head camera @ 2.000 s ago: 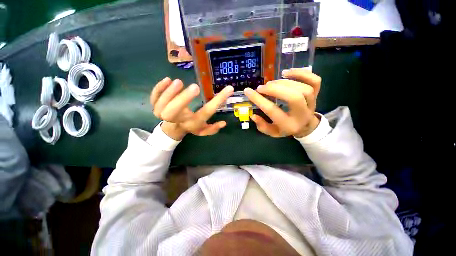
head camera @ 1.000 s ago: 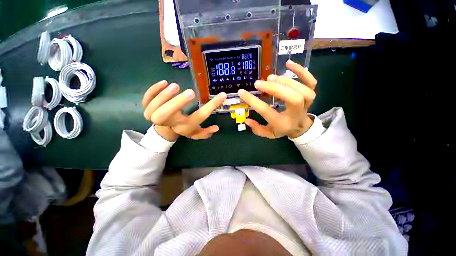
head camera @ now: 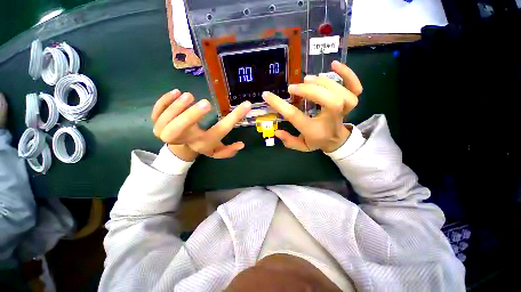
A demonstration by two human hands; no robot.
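The clear test fixture point(head camera: 243, 25) lies in front of me with an orange-red locating frame point(head camera: 295, 71) around the display module point(head camera: 257, 74). The square black screen is lit with a few large white-blue characters and a row of tiny icons at its lower edge. My left hand point(head camera: 197, 126) is at the fixture's near left, index fingertip at the screen's lower edge. My right hand point(head camera: 317, 108) is at the near right, index fingertip over the touch keys. Both hands hold nothing, fingers apart. A yellow fitting point(head camera: 267, 125) with a white tip sits at the near edge between them.
Coiled cables point(head camera: 75, 97) lie at left on the green bench mat point(head camera: 131, 114). A brown clipboard point(head camera: 377, 40) with white paper is behind the fixture. A red round lamp or button point(head camera: 325, 29) sits above a white label point(head camera: 324, 45). A person's sleeve point(head camera: 17, 194) is at far left.
The screen has gone from many lit digits and icons to a few large characters. My right index fingertip has moved onto the screen's lower edge. The whole view has shifted slightly.
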